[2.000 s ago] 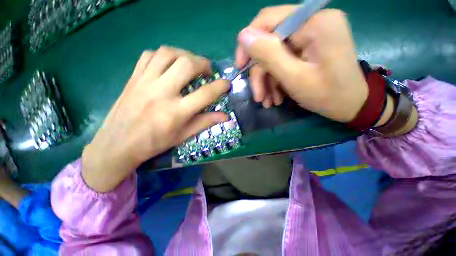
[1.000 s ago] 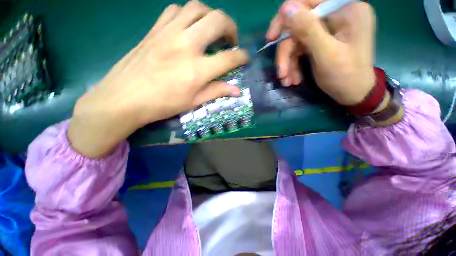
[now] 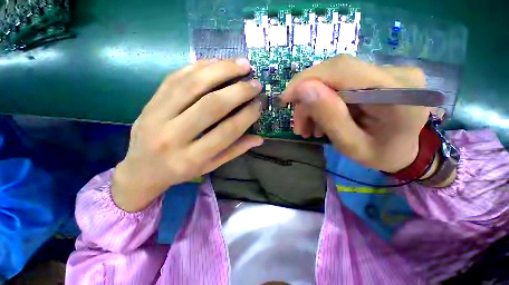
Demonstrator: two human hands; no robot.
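Observation:
A green circuit board panel (image 3: 273,69) lies at the bench's front edge, with a row of bright white blocks along its far side and small dark chips nearer me. My left hand (image 3: 192,119) rests its spread fingertips on the board's left edge, thumb at the near left corner, without a visible grip. My right hand (image 3: 357,111) holds grey tweezers (image 3: 390,97) like a pen over the board's right part. The tweezer tip is hidden by the fingers or too small to tell.
Clear wrinkled plastic (image 3: 413,44) with blue marks lies under and beside the board. Stacked panels (image 3: 33,22) stand at the far left. A dark cord runs from my right wrist below the bench edge. Blue clothing shows at lower left.
The board now shows its white blocks on the far side instead of the near side. Clear plastic has come into view around it. The tweezers have swung to lie almost level.

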